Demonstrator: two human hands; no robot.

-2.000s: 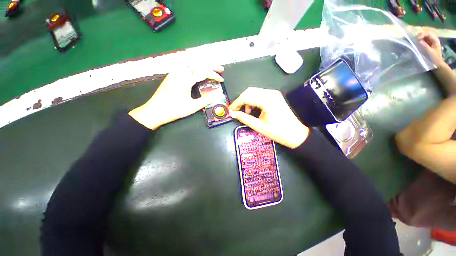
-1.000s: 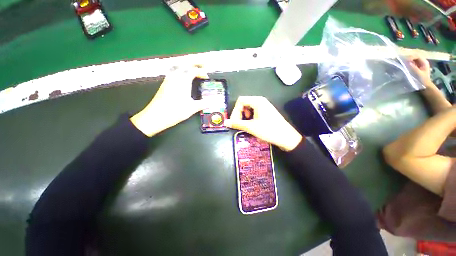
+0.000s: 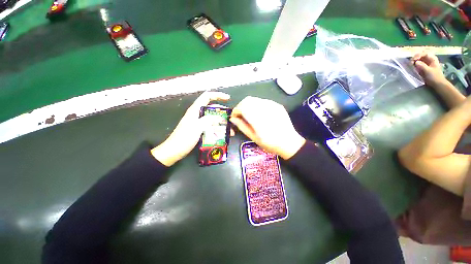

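A half-assembled handheld unit (image 3: pixel 215 135) has a black rim, a green and pale board, and a red end with a gold ring pointing toward me. My left hand (image 3: pixel 190 129) holds it by its left side, fingers around the top end. My right hand (image 3: pixel 262 124) is at the unit's upper right edge, thumb and fingertips pinched together there. Whether a small part is between these fingertips cannot be seen. A smartphone (image 3: pixel 264 184) with a lit pink-red screen lies on the table just below my right hand.
Several similar units lie on the green belt (image 3: pixel 165 67) beyond the white edge strip (image 3: pixel 129 100). Right of my right hand are a dark-blue bin (image 3: pixel 335 109), a clear case (image 3: pixel 352 150), a white rounded object (image 3: pixel 289 84) and a clear bag (image 3: pixel 361 64). A person's arm (image 3: pixel 439 152) rests at the right.
The unit and my left hand have moved nearer to me. My right hand has shifted from beside the unit's red end to its upper right edge. The belt units have moved right.
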